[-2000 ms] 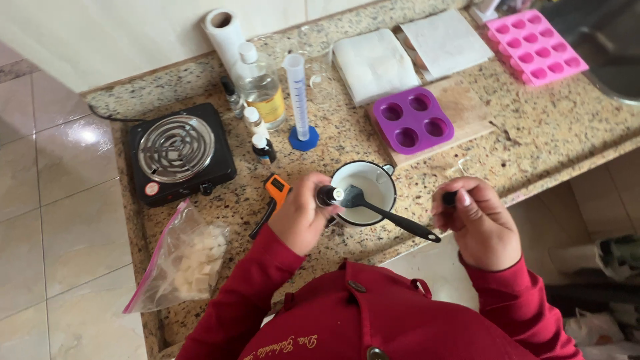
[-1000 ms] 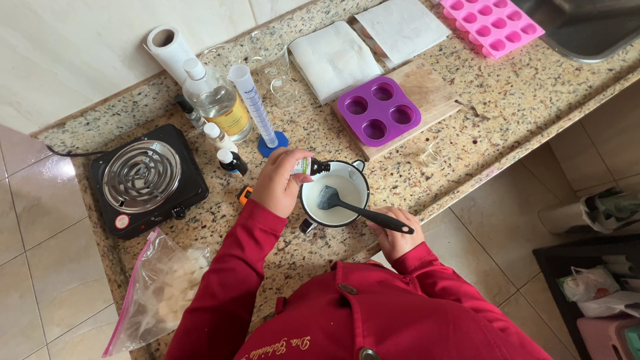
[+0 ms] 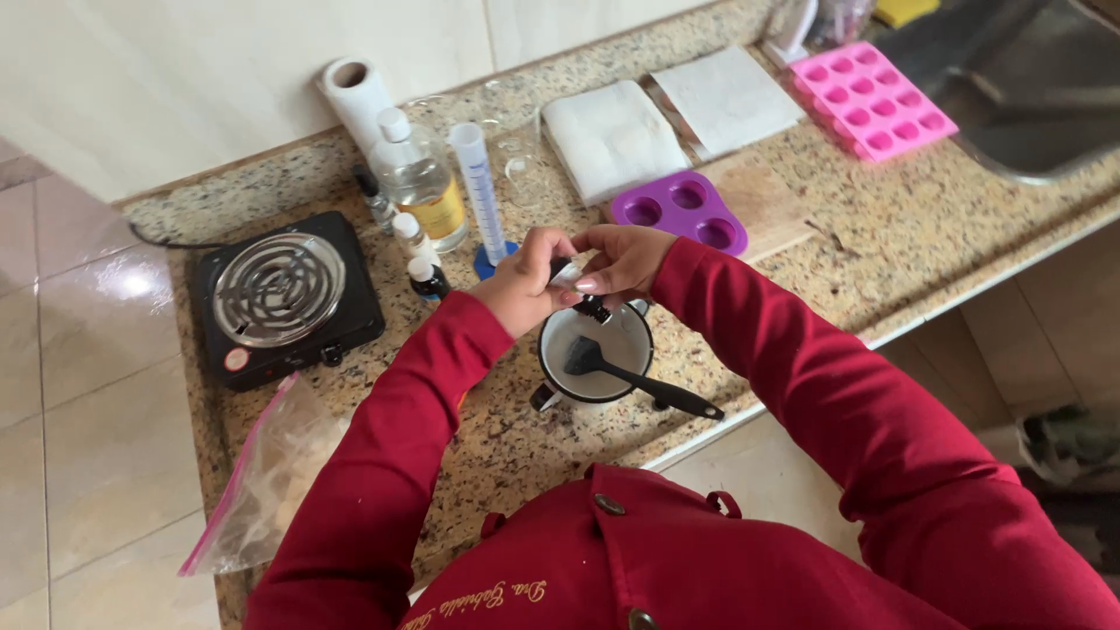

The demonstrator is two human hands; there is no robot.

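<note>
Above a white enamel pot with a dark rim (image 3: pixel 628 337), my left hand (image 3: pixel 529 280) grips a small dark bottle (image 3: pixel 593 308), tilted with its neck toward the pot. My right hand (image 3: pixel 626 262) meets it from the other side, its fingers on the bottle. Inside the pot rests the head of a black spatula (image 3: pixel 643 381), whose handle lies over the rim toward the counter's front edge. Whether liquid leaves the bottle cannot be seen. Just behind the hands sit a purple silicone mold (image 3: pixel 687 206) and a graduated cylinder with a blue base (image 3: pixel 481 188).
At left are a black electric hot plate (image 3: pixel 284 293) and a zip bag of pale pieces (image 3: pixel 280 481). Behind stand a large clear bottle (image 3: pixel 424 188), small bottles (image 3: pixel 427 276) and a paper roll (image 3: pixel 354 96). A pink mold (image 3: pixel 875 101) lies by the sink (image 3: pixel 1024 79).
My right hand has come up from the pot's front right side to the small bottle. The black cap seen in it two seconds ago is out of sight.
</note>
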